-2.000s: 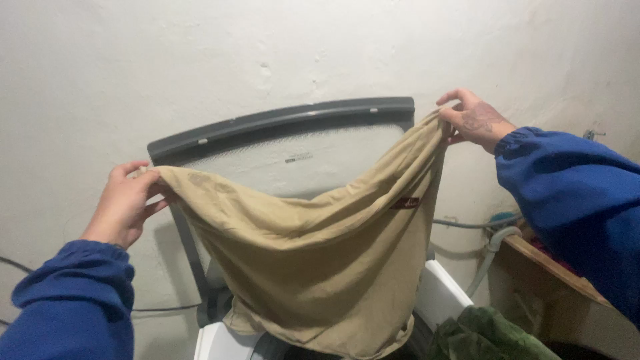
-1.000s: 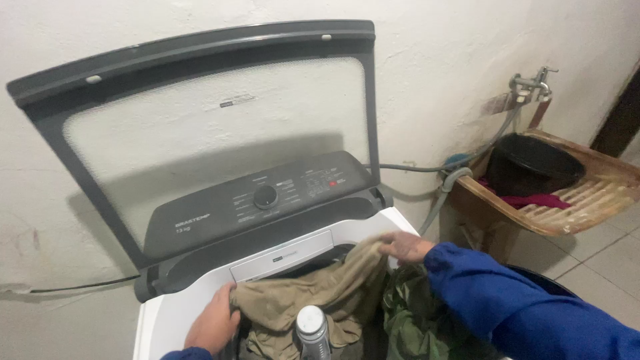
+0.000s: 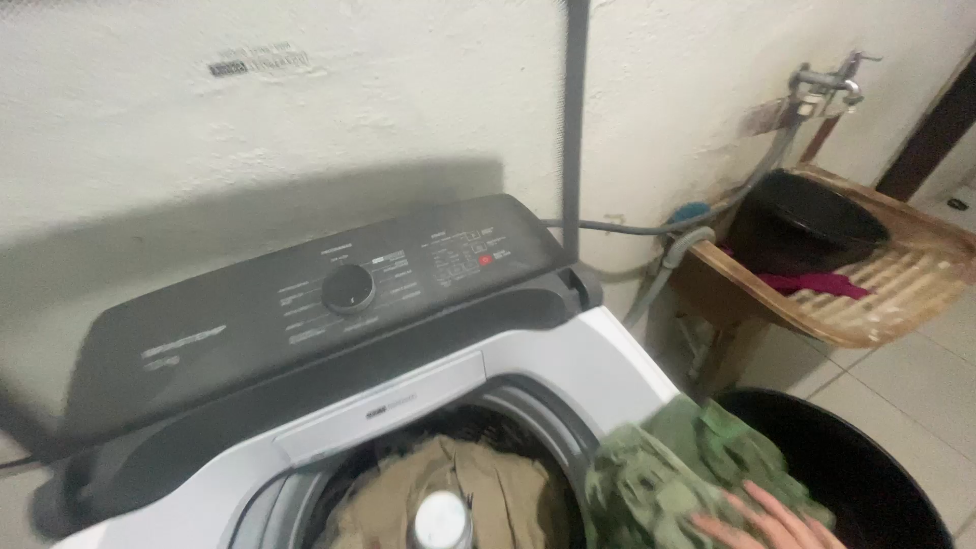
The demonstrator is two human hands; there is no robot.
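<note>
The tan cloth garment (image 3: 503,488) lies in the drum of a white top-loading washing machine (image 3: 610,374), bunched around the white-capped agitator (image 3: 441,520). At the lower right, my right hand (image 3: 770,522) rests with spread fingers on a crumpled green garment (image 3: 648,473), which drapes over the machine's right edge beside a black tub. Whether the fingers grip the cloth is blurred. My left hand is out of view.
A control panel with a round knob (image 3: 348,289) spans the machine's back, its lid raised. To the right are the large black tub (image 3: 862,465), a brown washboard sink (image 3: 808,320) holding a black basin (image 3: 808,217) and magenta cloth (image 3: 820,284), a tap (image 3: 831,88) and a grey hose (image 3: 656,229).
The tan garment, held up by both hands before, is now released in the drum. My right hand has moved onto the green garment, and my left hand has left view. The view has moved closer.
</note>
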